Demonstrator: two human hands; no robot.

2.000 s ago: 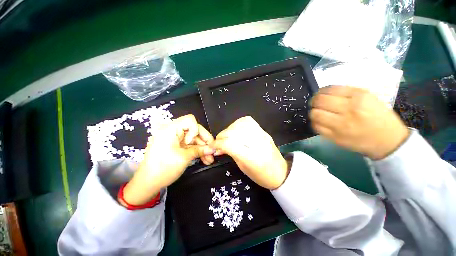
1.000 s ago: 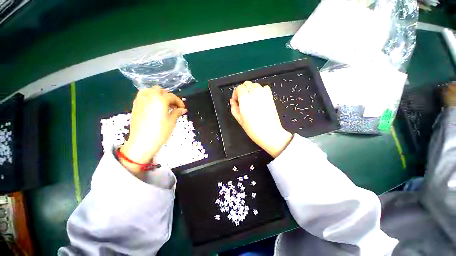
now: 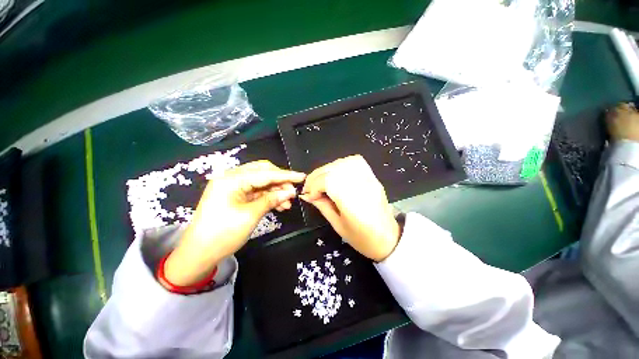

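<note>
My left hand [image 3: 235, 207] and my right hand [image 3: 354, 203] meet at the fingertips over the trays. Each hand pinches something tiny; the pieces are mostly hidden between the fingers, so I cannot tell them apart. White plastic parts [image 3: 150, 200] lie in a dense heap in the left tray, partly under my left hand. Thin metal pins [image 3: 403, 137] are scattered in the right tray [image 3: 459, 172], mostly on its right side. Small assembled pieces [image 3: 319, 287] are piled in the near tray [image 3: 270, 308].
An empty clear bag [image 3: 207, 112] lies beyond the left tray. A bag of pins [image 3: 490, 158] with a green sticker and a large white packet [image 3: 469, 38] lie at the right. Another person's hand [image 3: 622, 120] is at the far right. An orange-brown box [image 3: 26, 322] is at lower left.
My hands were apart, left at the white heap and right over the pin tray; both have come back together at the fingertips. The other person's hand crossed in earlier and is back at the far right.
</note>
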